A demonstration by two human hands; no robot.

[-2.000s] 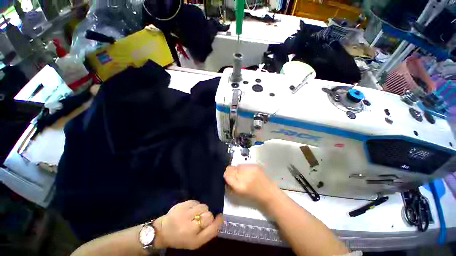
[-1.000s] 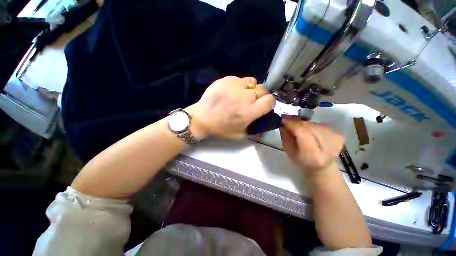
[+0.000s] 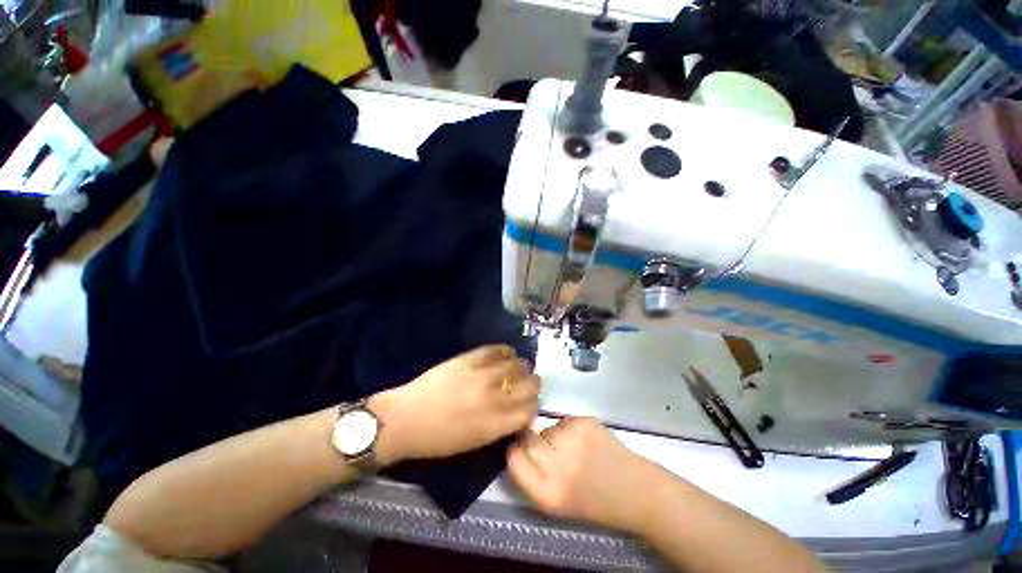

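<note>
A large dark navy garment piece (image 3: 303,269) lies spread left of the needle, with a corner hanging over the table's front edge. The white lockstitch machine (image 3: 717,257) has its presser foot (image 3: 538,327) at the head's left end, by the garment's right edge. My left hand (image 3: 465,405), with a ring and watch, lies on the cloth just in front of the presser foot, fingers curled on its edge. My right hand (image 3: 577,468) pinches the edge of the same cloth beside and nearer me; the fingertips' exact hold is partly hidden.
Thread snips (image 3: 726,421) and a small dark tool (image 3: 871,478) lie under and in front of the machine arm. A black coiled cord or scissors-like item (image 3: 968,481) is at right. A yellow box (image 3: 258,50) stands at back left. Dark cloth (image 3: 773,67) is piled behind the machine.
The view has tilted down, then back up. Both hands came together at the needle, then moved nearer the table's front edge with the cloth edge. A cloth corner now shows below my left hand.
</note>
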